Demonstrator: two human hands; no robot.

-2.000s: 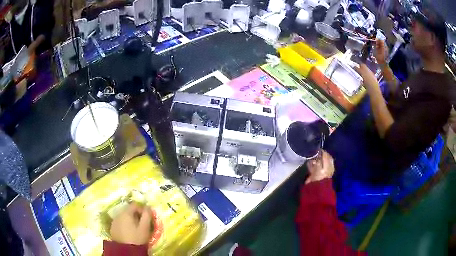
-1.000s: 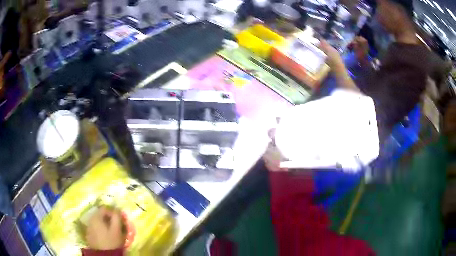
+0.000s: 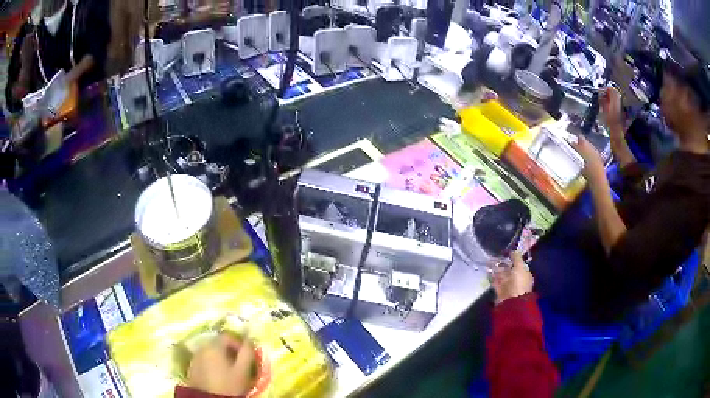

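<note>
A yellow tape-wrapped pad point(image 3: 272, 311) lies at the lower left with an orange-red ring partly showing. My left hand point(image 3: 223, 364) rests over the ring with curled fingers. A pale thing shows beside its fingers, and I cannot tell whether they grip it. My right hand point(image 3: 512, 278) is to the right, at the bench's front edge, with its fingers closed on the near rim of a unit with a black domed head point(image 3: 500, 224). Pale, washed-out surface shows around the head's left side. The unit's far side is hidden.
Two grey-silver feeder boxes point(image 3: 374, 253) stand between my hands. A can point(image 3: 175, 214) with an upright stick is behind the pad. The black conveyor belt point(image 3: 358, 110) runs behind, with white units beyond. Yellow and orange bins point(image 3: 486, 128) and a person point(image 3: 662, 194) are right.
The unit in my right hand has turned from a bright white rectangular face to its black head. The view has shifted. My left hand stays over the ring.
</note>
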